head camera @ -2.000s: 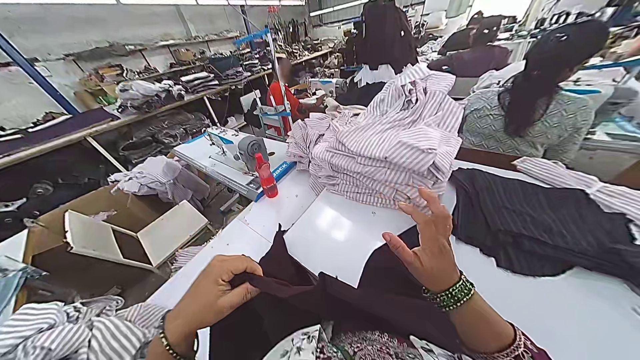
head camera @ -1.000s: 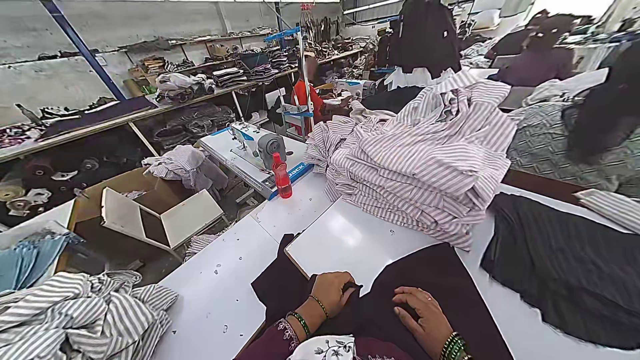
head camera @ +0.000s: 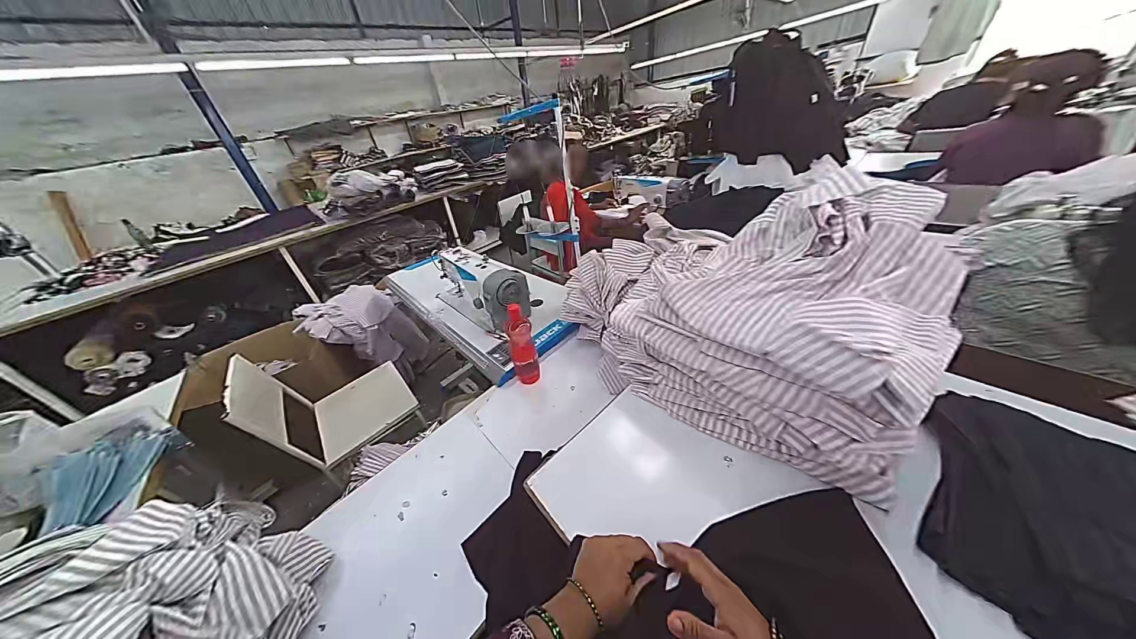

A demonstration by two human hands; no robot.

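Observation:
Dark maroon-black cloth (head camera: 799, 559) lies spread over the near edge of the white table (head camera: 426, 532). My left hand (head camera: 612, 572), with bangles at the wrist, pinches a fold of this cloth between thumb and fingers. Just right of it, my right hand (head camera: 719, 595) has its fingers apart, close to the same fold. A small white piece, perhaps a label, shows between the hands. Behind them rises a large pile of striped garments (head camera: 781, 311). The lower part of my right hand is cut off by the frame.
A red bottle (head camera: 524, 346) stands beside the striped pile, near a sewing machine (head camera: 488, 288). Dark folded cloth (head camera: 1038, 506) lies at right, more striped cloth (head camera: 177, 568) at lower left. An open cardboard box (head camera: 240, 355) is on the left. Co-workers sit farther back.
The dark cloth, lifted between both hands two seconds ago, now lies lower across the table. My hands have come closer together. The view has tilted upward.

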